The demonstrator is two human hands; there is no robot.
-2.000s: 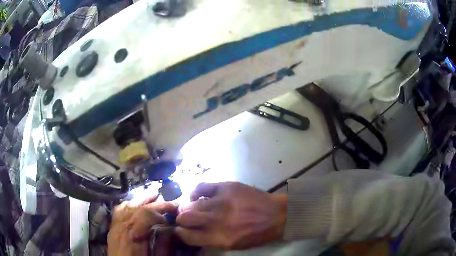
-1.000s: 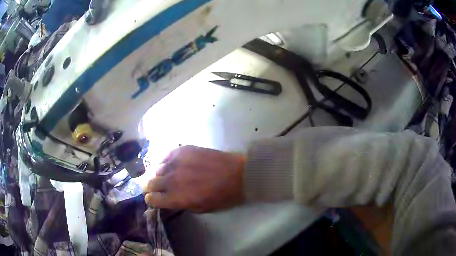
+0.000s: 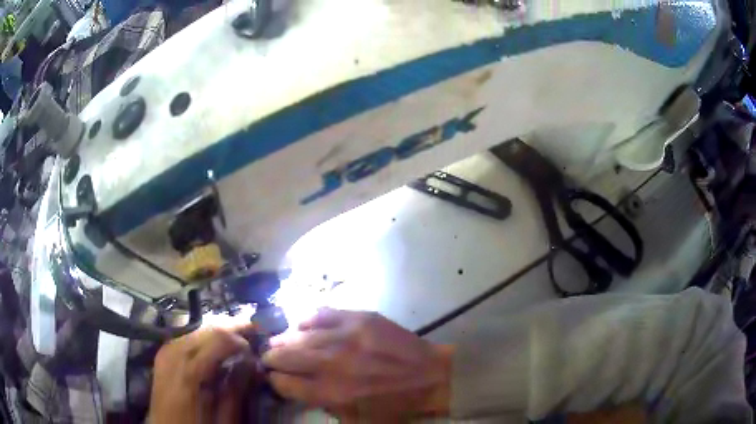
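Both hands are close together in the glare at the needle area of the white sewing machine (image 3: 273, 157) marked "JACK". My left hand (image 3: 199, 373) is at the lower left, fingers curled, and my right hand (image 3: 356, 364) is just right of it, fingertips pinched near the presser foot (image 3: 268, 318). A small part of the plaid fabric (image 3: 62, 385) shows left of my hands. The bit between my fingertips is dark and blurred. Both hands seem closed on the fabric, whose edge is mostly hidden by my fingers.
Black thread snips (image 3: 464, 195) and large black shears (image 3: 593, 240) lie on the machine bed behind my right forearm. A white strip (image 3: 112, 368) hangs over the plaid at left. More plaid cloth (image 3: 112, 41) is heaped behind the machine and at the right edge.
A second ago only my right hand showed clearly at the needle. Now my left hand is beside it. The view has shifted, so more of the machine's arm shows.
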